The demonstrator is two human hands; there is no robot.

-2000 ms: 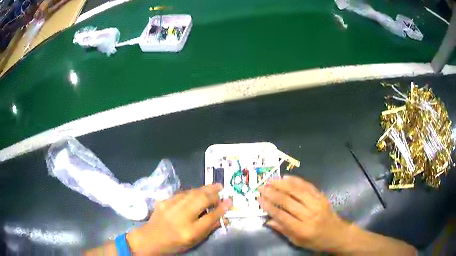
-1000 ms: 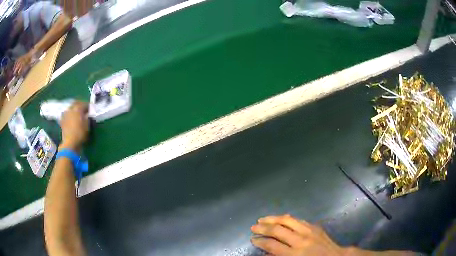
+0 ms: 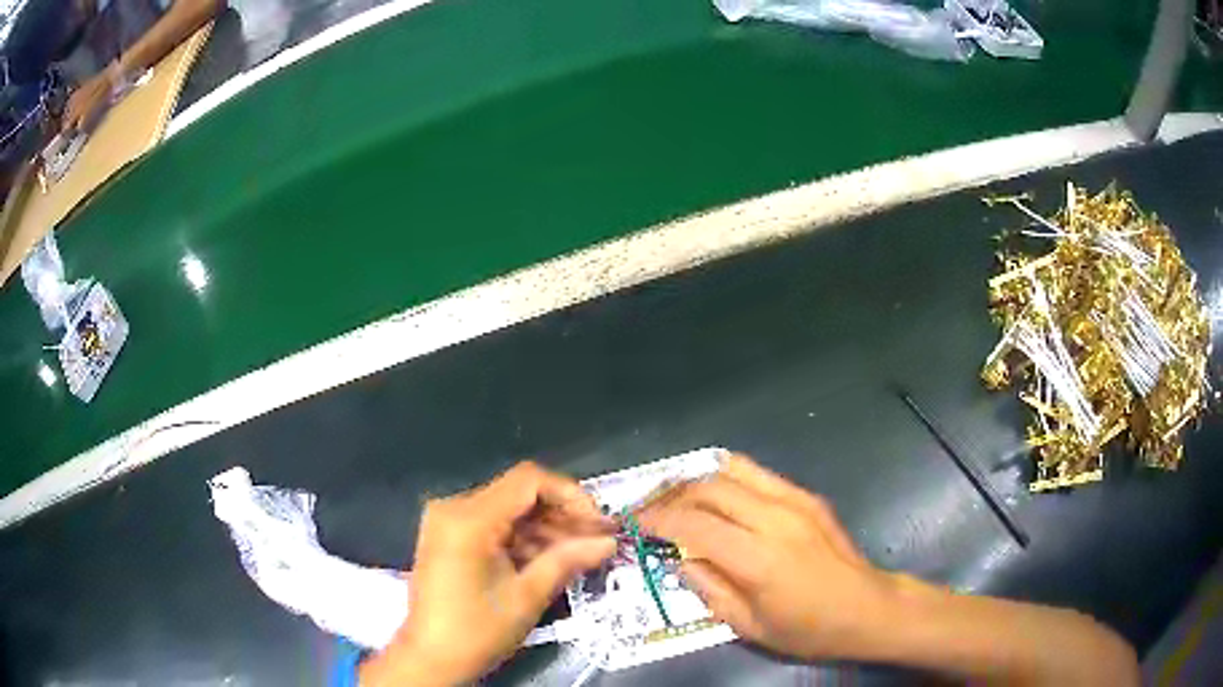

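Observation:
A white socket housing (image 3: 624, 648) lies open on the bench in front of me, slightly turned, with a green wire (image 3: 651, 570) and small parts inside. A gold contact strip (image 3: 687, 631) shows along its near edge. My left hand (image 3: 503, 557) is over its left side, thumb and fingertips pinched at thin dark-red internal wires. My right hand (image 3: 744, 557) covers its right side, fingertips close to the left ones; what they touch is partly hidden. A bagged cord (image 3: 302, 564) runs from the housing to the left.
A gold-and-white pile of contact strips (image 3: 1107, 342) lies at the right, beside a slim black tool (image 3: 963, 467). Beyond the belt's pale edge (image 3: 590, 275), the green belt (image 3: 443, 161) carries housings at far left (image 3: 94, 342) and top right (image 3: 995, 24). A person's arm shows top left.
My left hand has come back from the belt; a housing with a bagged cord now lies on the bench, and one is gone from the belt. My right hand has moved onto the housing.

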